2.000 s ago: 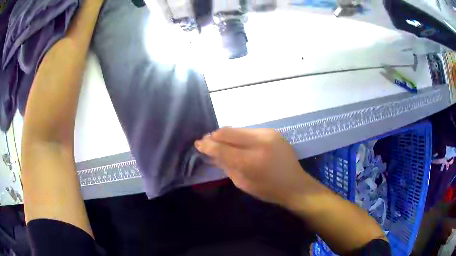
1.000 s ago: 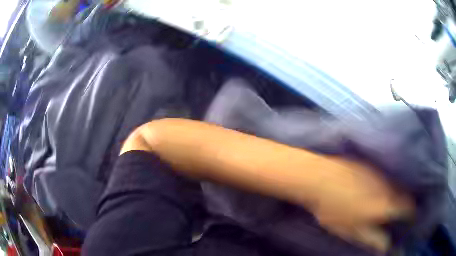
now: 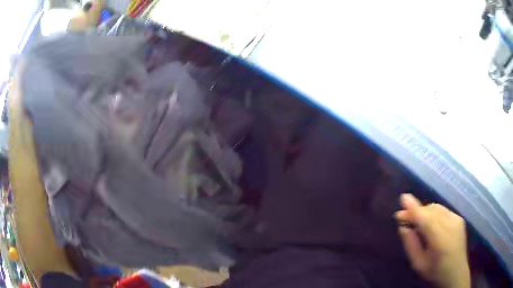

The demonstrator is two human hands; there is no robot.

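Note:
A grey garment piece hangs, motion-blurred, over a heap of the same grey cloth left of the table. My left forearm runs up the picture's left edge. My left hand is at the cloth's upper left corner, blurred and mostly hidden, and appears to grip it. My right hand is low at the right, beside the table's front edge and away from the cloth. Its fingers are loosely curled and apart, with no cloth in them; a small dark spot shows by the fingertips.
The white table with its blue edge and ruler strip runs diagonally down to the right. Part of a machine is at the upper right. Another person's hand is at the top left. A red and white item lies at the bottom.
The view has turned from the machine to the heap at the left. My left arm has swung from the right to the far left with grey cloth. My right hand has come back into view.

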